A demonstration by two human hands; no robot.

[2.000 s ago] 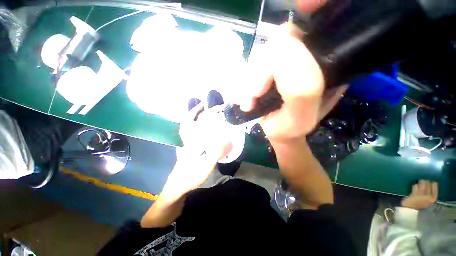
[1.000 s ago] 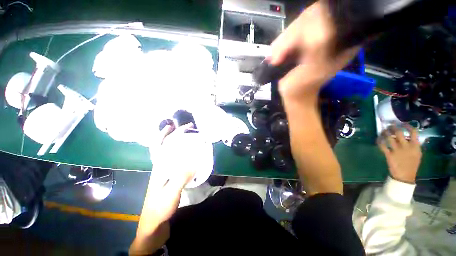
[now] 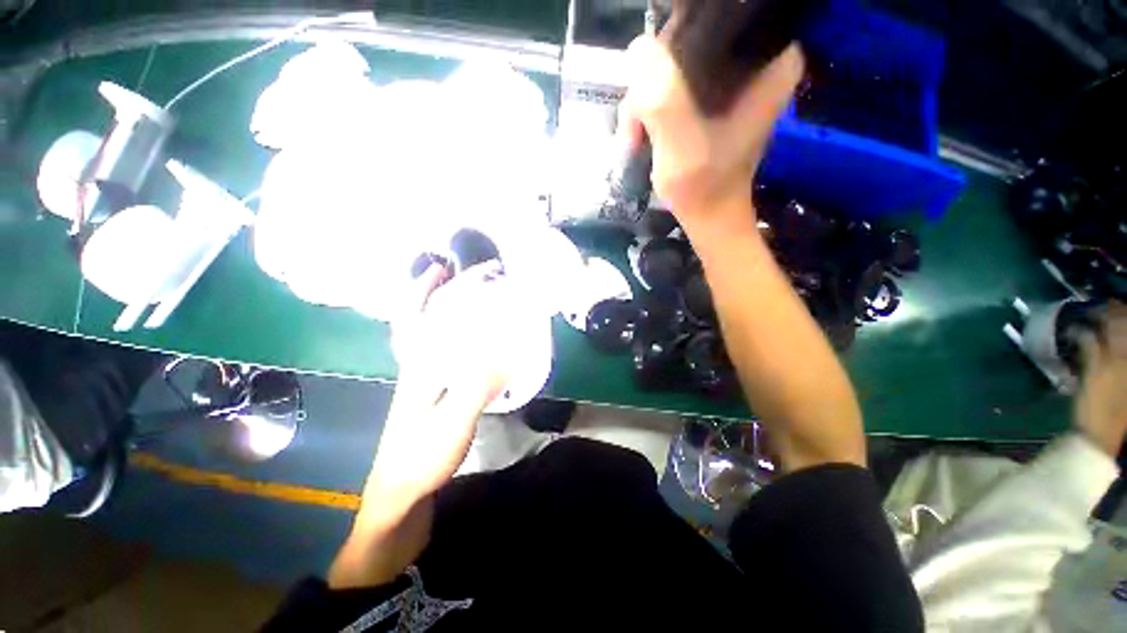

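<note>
My left hand holds a white housing at the front edge of the bench. Glare hides much of the hand and the housing. Dark round parts show at the top of the held housing. My right hand is raised above the bench at the top centre, around a thick black electric screwdriver. The screwdriver's tip is hard to make out near the screw feeder, which is mostly washed out by glare.
A glaring heap of white housings lies left of centre. Bracketed white units lie at far left. Black round covers lie right of the held housing, with a blue bin behind. Another person's hand is at a white unit at far right.
My right hand with the screwdriver first moved up and away from the held housing, then shifted left over the feeder. The other person's hand moved onto the unit at far right.
</note>
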